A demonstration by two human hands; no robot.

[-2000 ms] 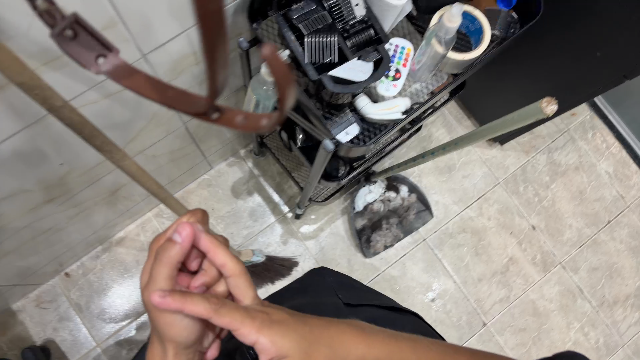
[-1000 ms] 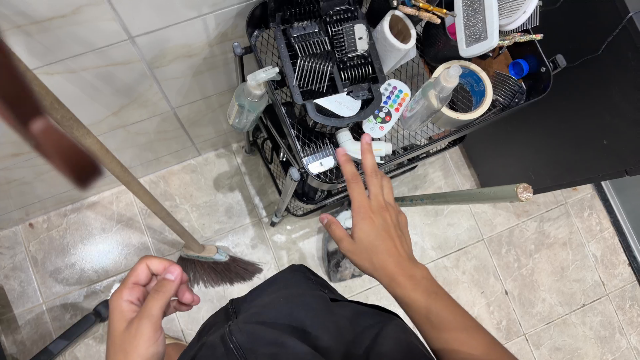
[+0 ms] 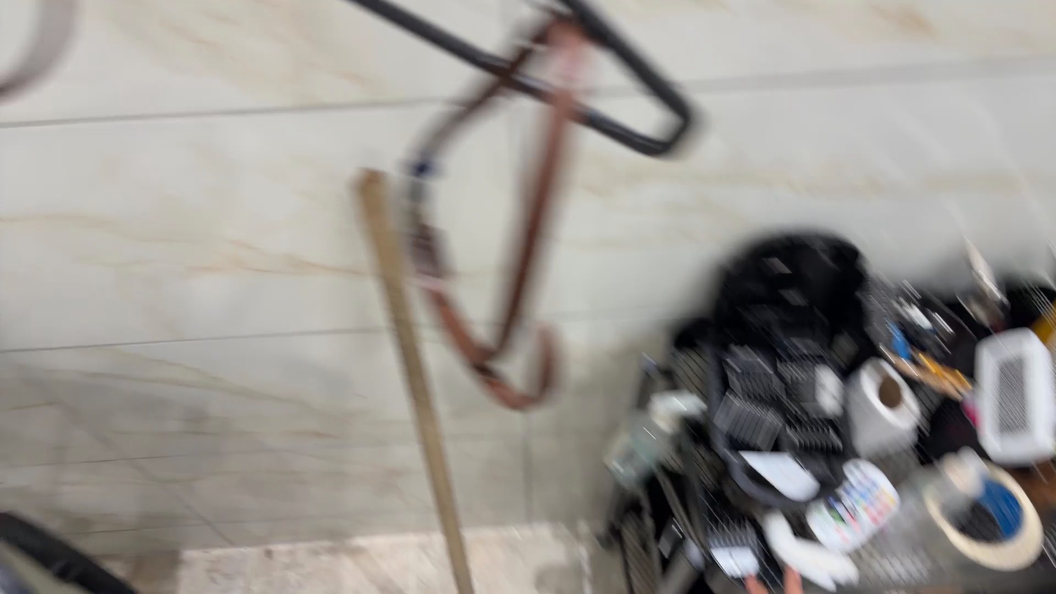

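Note:
The view is blurred. Only fingertips of my right hand (image 3: 774,582) show at the bottom edge, near a white curved plastic piece (image 3: 808,551) on the cart; whether they touch it is unclear. My left hand is out of view. Close by on the cart lie a white remote with coloured buttons (image 3: 853,505), a black tray of clipper guards (image 3: 775,487) and a roll of masking tape (image 3: 1023,528). A wooden broom handle (image 3: 412,371) leans left of the cart, its lower end cut off by the frame.
A brown leather strap (image 3: 540,223) hangs from a black metal bar (image 3: 635,139) before the tiled wall. The black mesh cart (image 3: 639,536) also holds a paper roll (image 3: 883,408), a white-framed brush (image 3: 1015,396) and a spray bottle (image 3: 648,441) at its left side.
The view has swung up toward the wall. My left hand has gone out of view, and only fingertips of my right hand still show. The broom's bristles and the dustpan are now out of frame.

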